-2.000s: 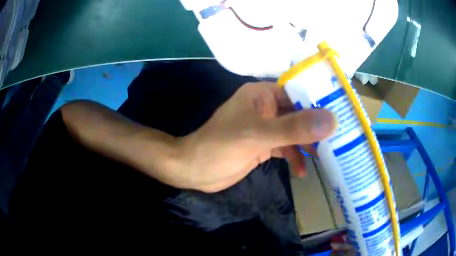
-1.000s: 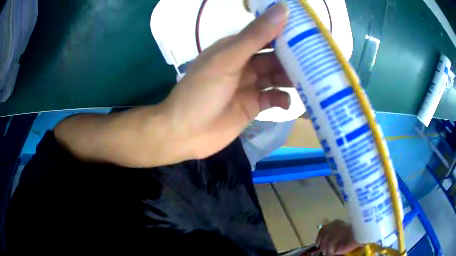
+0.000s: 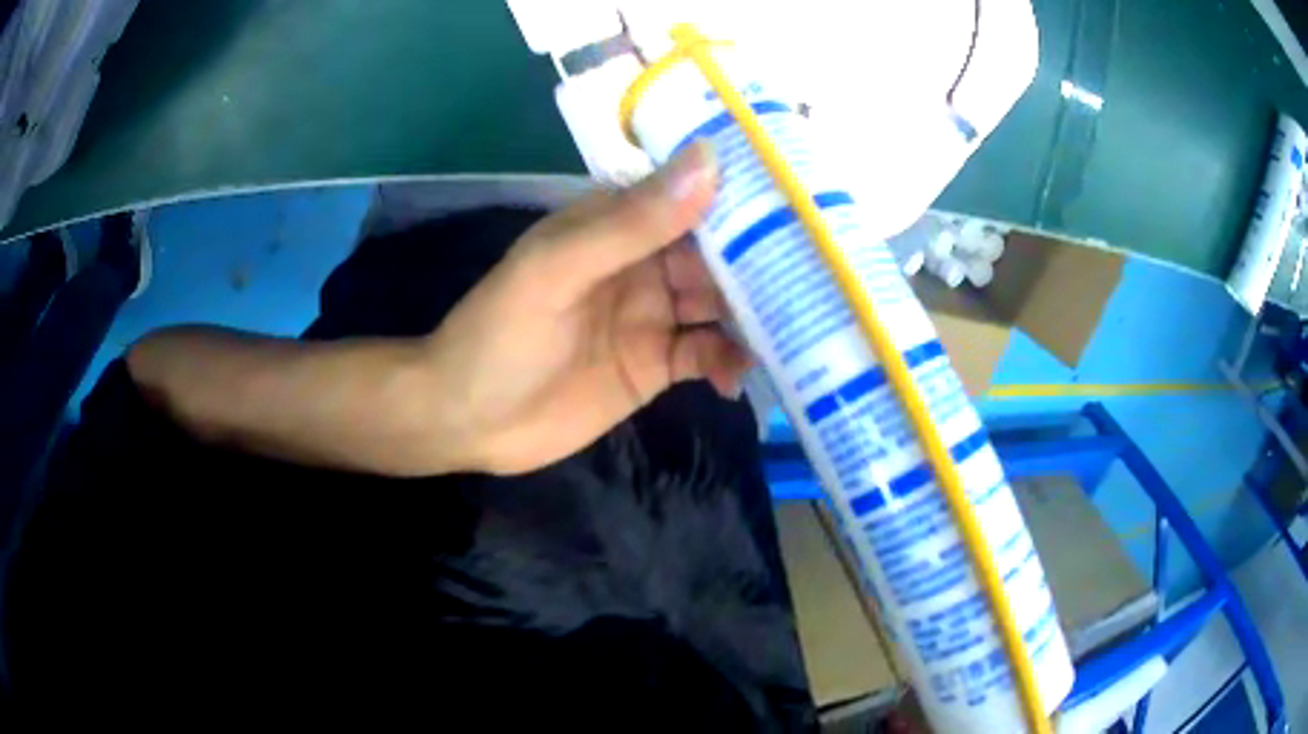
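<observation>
The sealant cartridge, white with blue bands, lies slanted in the yellow caulking gun frame. My left hand holds the cartridge near its front end, thumb on top and fingers beneath. The front end is over the edge of an overexposed white housing; the nozzle cannot be made out. A dark wire curves on the housing's right side. Only a sliver of my right hand shows at the bottom edge, by the cartridge's rear; its grip is hidden.
The housing lies on the green bench. Stacked housings stand at the left. A spare cartridge lies at the bench's right edge. Below are an open carton with white round ends, a blue rack and closed cartons.
Since one second ago, the cartridge and my left hand have shifted left and down, so the front of the yellow frame shows. My right hand has nearly left the picture. The housing appears farther right and higher.
</observation>
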